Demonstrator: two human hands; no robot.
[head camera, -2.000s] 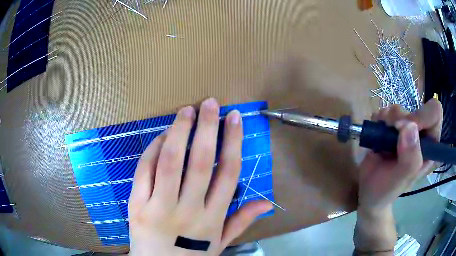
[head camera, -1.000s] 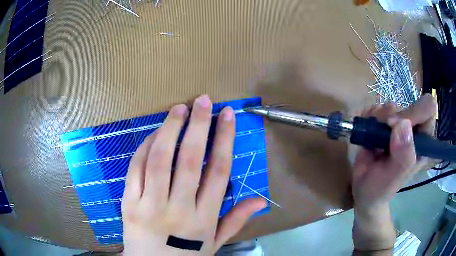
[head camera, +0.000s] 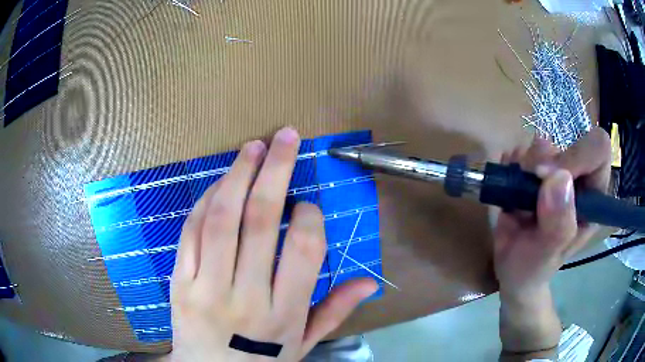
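A blue solar cell (head camera: 350, 194) lies on the brown table with pale lines across it. My left hand (head camera: 247, 261) lies on the cell with fingers apart, two fingertips near its top line and another finger bent. My right hand (head camera: 555, 205) holds the soldering iron (head camera: 417, 167) by its black handle. The iron's tip touches or is just above the top line, right of my left fingertips. A ribbon end sticks out past the cell's right edge under the barrel's upper side. Two loose crossed ribbons (head camera: 346, 253) lie on the cell's lower right.
A ribbon pile (head camera: 559, 92) lies on the table (head camera: 424, 78) at upper right. A dark cell with ribbons (head camera: 39, 53) is at upper left, and part of another at the left edge. A black holder (head camera: 614, 92) and a cord are at right. A short ribbon (head camera: 238, 39) lies at the far side.
The iron tip has moved left along the top line from near the cell's right edge. One finger of my left hand has drawn back from that line and bent.
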